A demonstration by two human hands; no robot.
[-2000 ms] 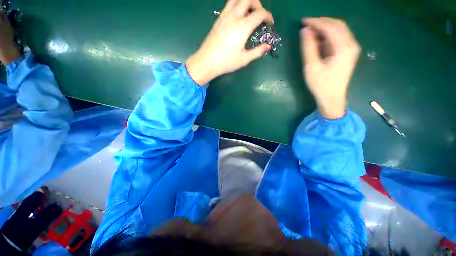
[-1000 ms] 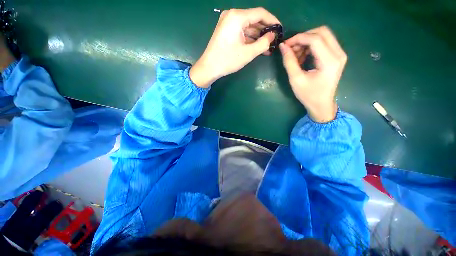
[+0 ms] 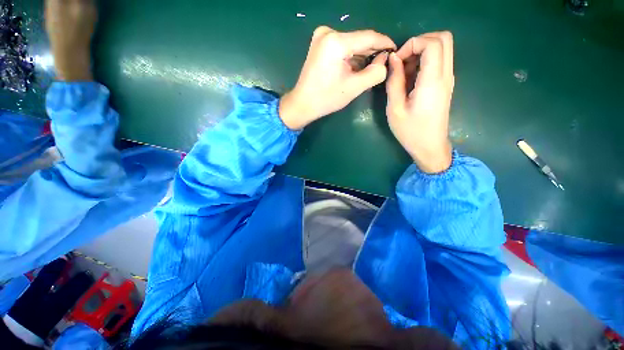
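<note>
My left hand and my right hand meet at the fingertips over the green surface. My left hand pinches a small dark module, mostly hidden by the fingers. My right thumb and forefinger touch its right edge; whether they pinch a separate small part cannot be seen. Two tiny white scraps lie on the surface beyond my left hand, one at the left and one nearer the middle.
A pen-like tool lies at the right. A small clear piece lies beyond it. A dark object shows at the top right. At the left are a neighbour's arm and a dark glittering pile. A red stool stands below.
My right hand has come in to the module, which my left hand has turned. A second white scrap and the dark object at the top right now show. The neighbour's arm has reached forward.
</note>
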